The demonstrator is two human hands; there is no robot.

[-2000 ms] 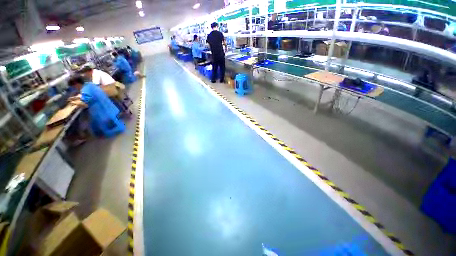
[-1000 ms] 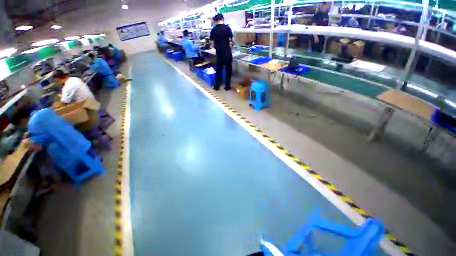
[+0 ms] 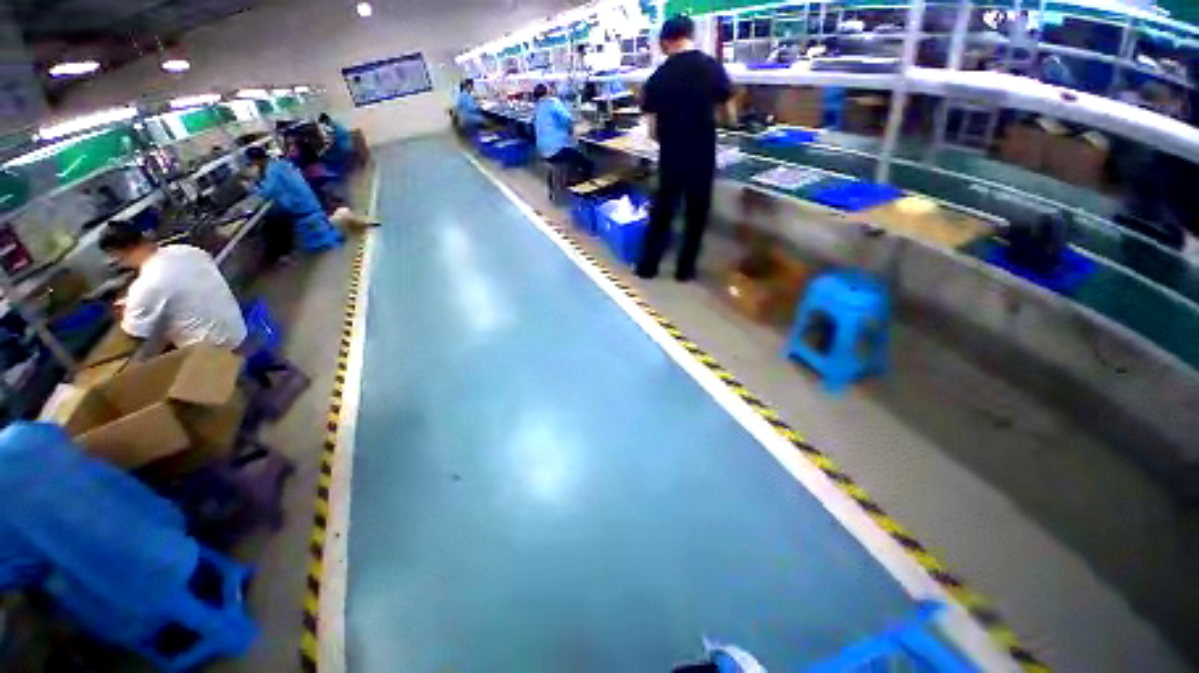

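Note:
A blue plastic stool point(image 3: 894, 649) shows at the bottom edge, right of centre, over the aisle floor; most of it is cut off by the frame edge. A small blurred white and dark shape point(image 3: 726, 657) is beside it at the bottom edge; I cannot tell what it is. Neither of my hands can be made out in the picture, so what holds the stool is hidden.
The blue-green aisle point(image 3: 526, 394) runs ahead between yellow-black tape. At right are another blue stool point(image 3: 842, 326), a standing person in black point(image 3: 684, 145), blue bins point(image 3: 622, 226) and a long bench. At left are seated people, an open cardboard box point(image 3: 151, 408) and a stool point(image 3: 197, 611).
The view has moved forward along the aisle, so the standing person and the floor stool appear larger. The near blue stool rose into view, then dropped lower, and now shows less.

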